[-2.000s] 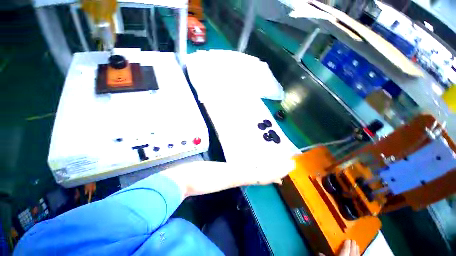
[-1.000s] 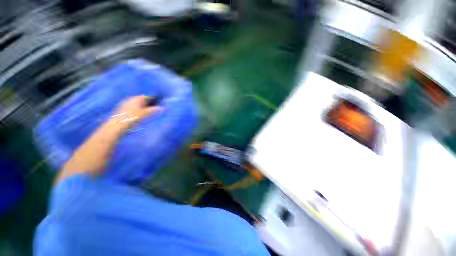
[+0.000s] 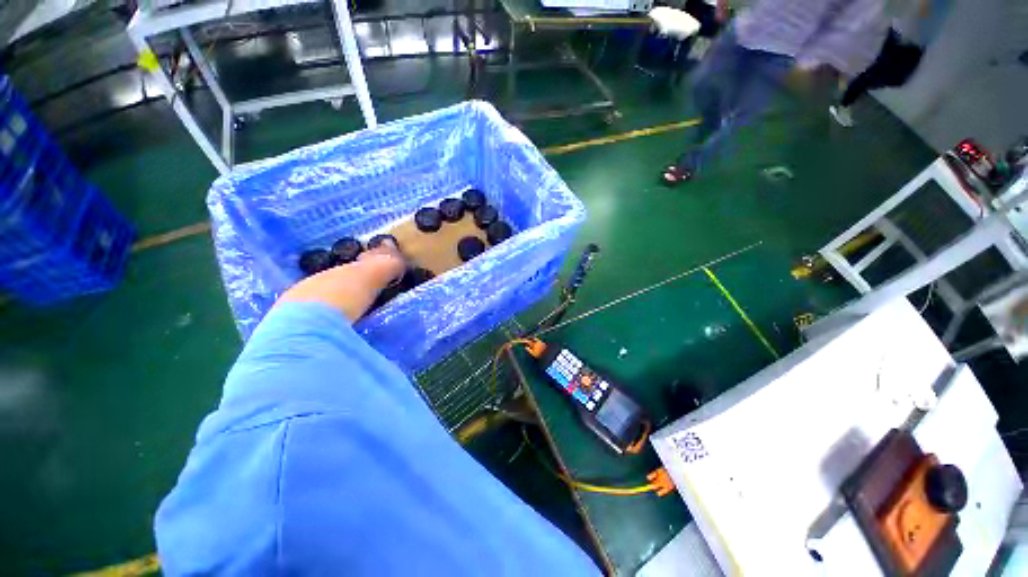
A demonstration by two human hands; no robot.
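Note:
The blue plastic crate (image 3: pixel 254 254) with a clear liner stands in front. Black round housings (image 3: pixel 451 210) lie in it on a brown sheet, in groups at the left, back and right. My left hand (image 3: pixel 378 271) reaches in over the front edge, fingers down among the left group. One housing touches the fingertips; whether they grip it cannot be told. My right hand is out of the picture. The white bench machine (image 3: pixel 778 440) is at the lower right, with a black round part (image 3: pixel 945 488) on the orange holding jig (image 3: pixel 915 521).
A handheld keypad unit (image 3: pixel 595 400) with orange ends and a yellow cable lies on the green bench beside the crate. Stacked blue crates (image 3: pixel 56 214) stand at the left. A walking person (image 3: pixel 744 85) is at the upper right. White frames stand behind and at the right.
The view has swung left from the machines to the crate. My left hand has left the orange press fixture and is down in the crate. My right hand has gone out of view.

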